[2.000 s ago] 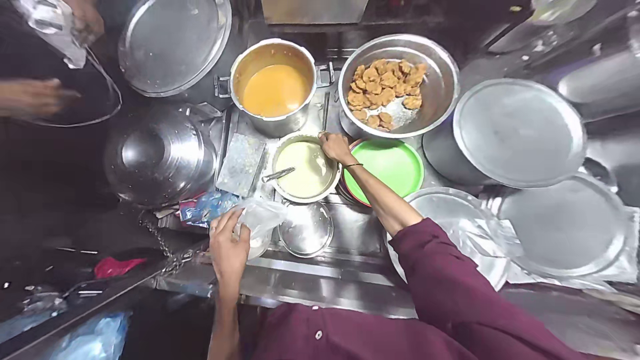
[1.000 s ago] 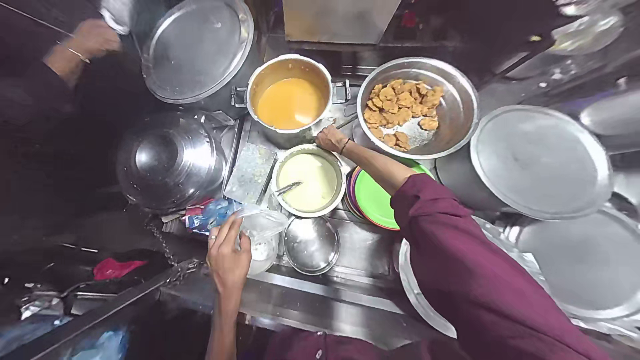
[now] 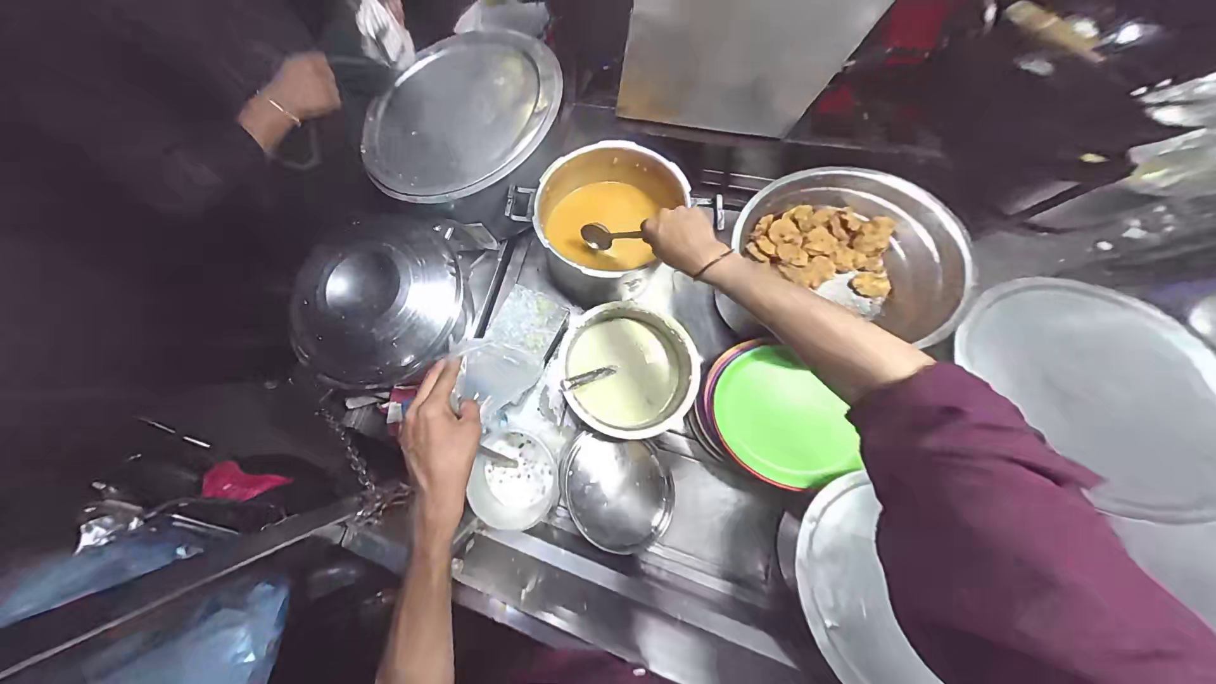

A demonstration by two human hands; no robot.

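Observation:
My right hand (image 3: 686,239) grips the handle of a ladle (image 3: 598,236), its bowl over the orange liquid in a metal pot (image 3: 613,150). Pinched in my left hand (image 3: 441,427) is a clear plastic bag (image 3: 496,372), held above the left side of the counter. Just below the bag stands a white tub (image 3: 513,518) of whitish liquid with a utensil in it. Between my arms, a smaller pot (image 3: 692,361) holds pale green liquid and a spoon (image 3: 589,377). A round metal lid (image 3: 617,496) lies in front of it.
Fried pieces (image 3: 822,242) lie in a wide metal bowl (image 3: 936,256) at the back right. Under my right forearm are stacked plates, a green one (image 3: 779,418) on top. Large metal lids (image 3: 1092,389) stand at the right. At the upper left is another person's hand (image 3: 302,87).
My right hand has moved from beside the pale green pot to the orange liquid's pot, where a ladle now shows in it. The bag in my left hand has lifted off the white tub.

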